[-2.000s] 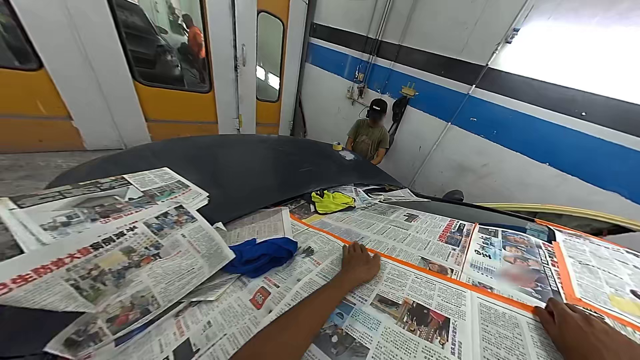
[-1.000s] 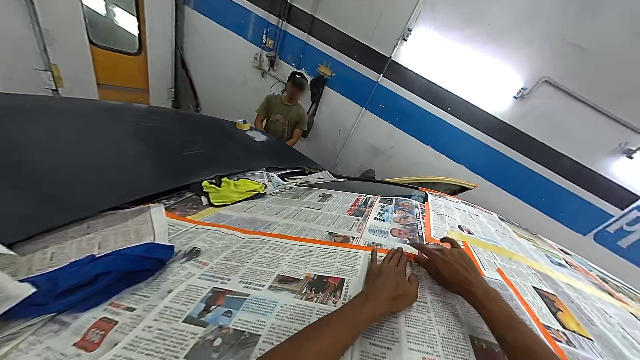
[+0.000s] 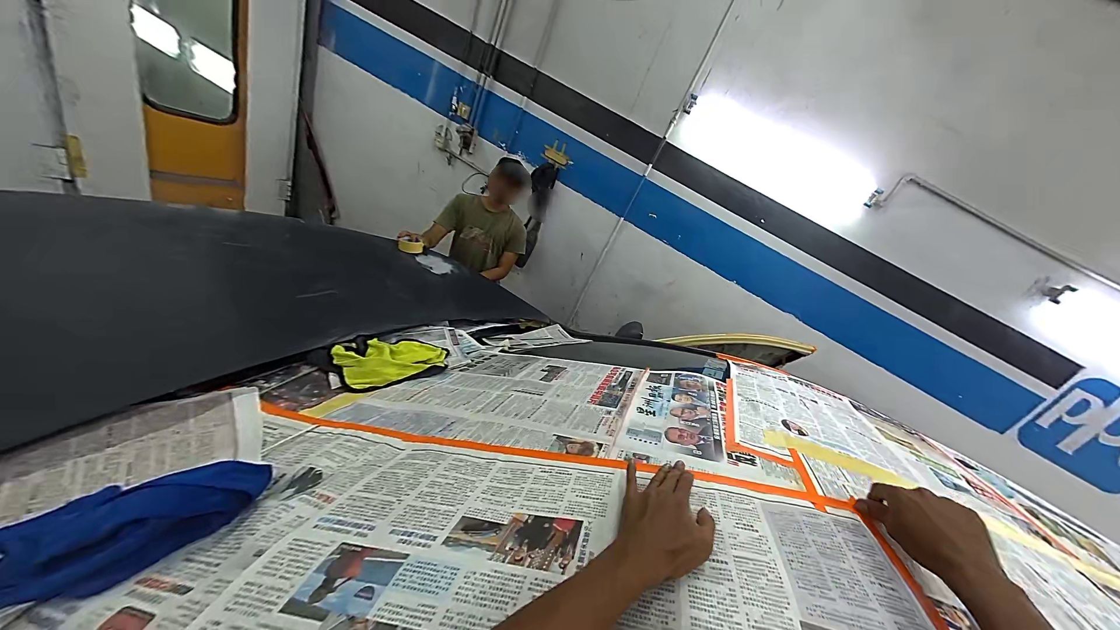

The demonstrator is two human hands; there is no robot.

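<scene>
Newspaper sheets point(image 3: 560, 499), joined by orange masking tape point(image 3: 525, 453), cover a car's windshield area and the surface beside it. My left hand point(image 3: 663, 523) lies with fingers spread on the paper, its fingertips at the long orange strip. To its right, my right hand point(image 3: 929, 529) has curled fingers touching the tape where several orange strips meet; whether it pinches anything is not clear. A strip of pale yellow tape point(image 3: 840, 459) runs close by. A yellow-green cloth point(image 3: 385, 362) and a blue cloth point(image 3: 131, 525) rest on the newspaper to the left.
A dark grey car panel point(image 3: 219, 289) rises at the left. Beyond it stands a person point(image 3: 483, 223) in a green shirt, one hand at a tape roll point(image 3: 410, 247) on the panel. A striped wall point(image 3: 744, 254) and an orange-framed door point(image 3: 194, 149) stand behind.
My right hand has moved right along the orange tape, away from my left hand, which stays flat on the paper. The other person's hand now shows at the tape roll.
</scene>
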